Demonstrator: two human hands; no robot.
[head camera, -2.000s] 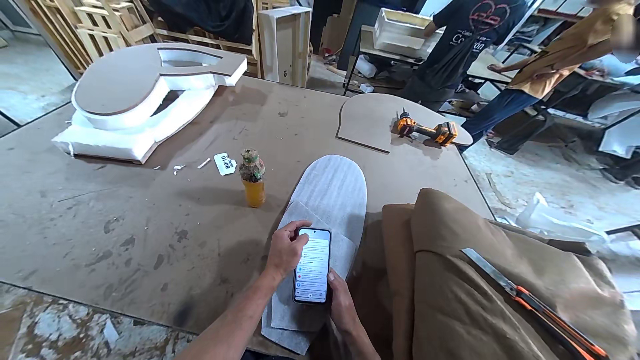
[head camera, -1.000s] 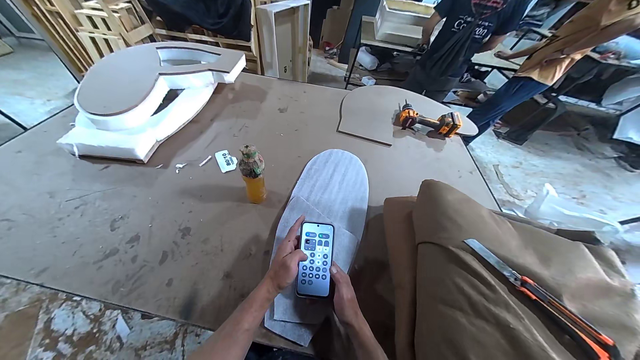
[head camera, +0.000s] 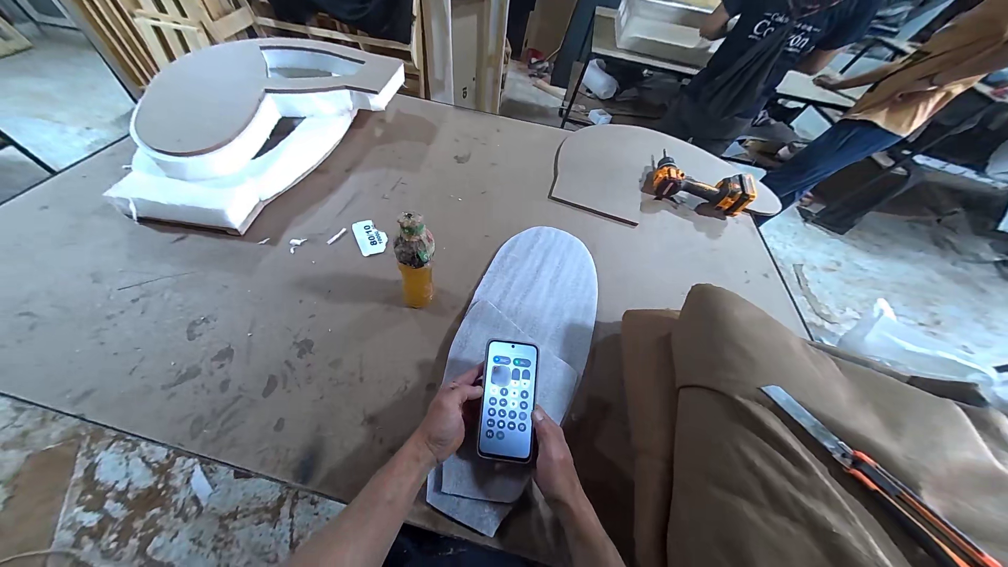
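Observation:
A lit smartphone (head camera: 509, 400) is held upright between both hands, its screen showing rows of round icons. My left hand (head camera: 454, 413) grips its left edge, thumb on the side. My right hand (head camera: 551, 453) holds the lower right edge. Below the phone lie pieces of pale grey padding fabric (head camera: 543, 276), one long with a rounded end, on the brown worktable (head camera: 315, 378). Left of the fabric stands a bottle with orange liquid (head camera: 415, 264). A torn white label (head camera: 369, 238) lies beside it.
Folded brown fabric (head camera: 740, 441) at right bears a snap-off utility knife (head camera: 858, 465). A cordless drill (head camera: 701, 187) rests on a curved board (head camera: 602, 169). A foam-covered frame (head camera: 236, 134) is at back left. Two people stand at the back right.
The phone screen has changed from a page of text to rows of round icons. My left thumb has moved from over the screen to the phone's left edge.

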